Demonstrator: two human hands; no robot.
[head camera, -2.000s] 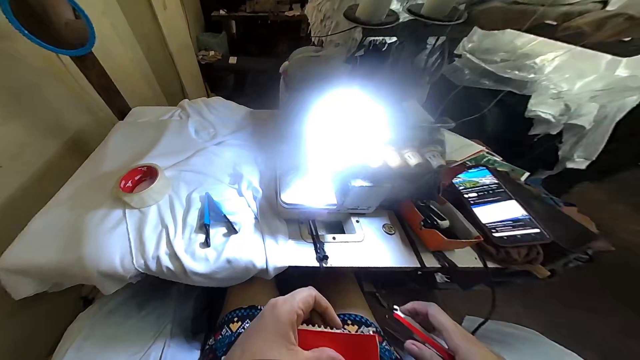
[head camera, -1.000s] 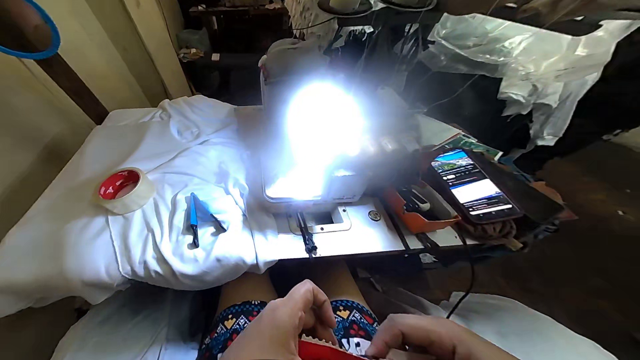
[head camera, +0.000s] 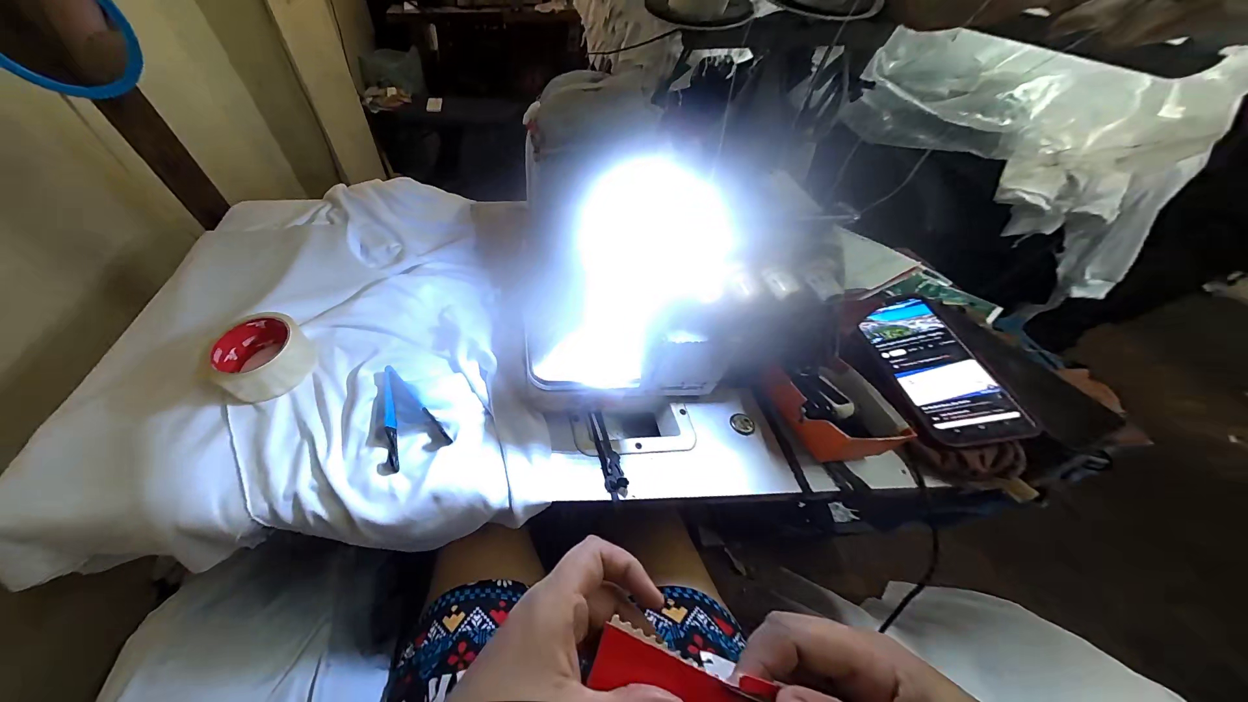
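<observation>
My left hand (head camera: 556, 634) grips a red piece with a pale zigzag edge (head camera: 653, 663), perhaps card or fabric, low in the view above my lap. Close on its right, my right hand (head camera: 829, 653) pinches a small red item (head camera: 756, 685) against the piece's right end, beside a bit of white. The lower parts of both hands and of the red piece are cut off by the frame. Patterned shorts (head camera: 458, 624) show behind them. Beyond my knees stands what appears to be a sewing machine (head camera: 624, 375), mostly hidden by the glare of a bright lamp (head camera: 653, 234).
A roll of clear tape (head camera: 283, 375) and blue-handled thread snips (head camera: 391, 409) lie on white cloth (head camera: 331, 478) at left. At right are an orange open box (head camera: 848, 444) with small items and a lit phone (head camera: 946, 370). A dark cord (head camera: 931, 565) hangs below; plastic sheeting (head camera: 1063, 146) hangs behind.
Two seconds ago my right hand held a small red and white item apart from the red piece. Now my hands are close together, with that hand at the piece's right end.
</observation>
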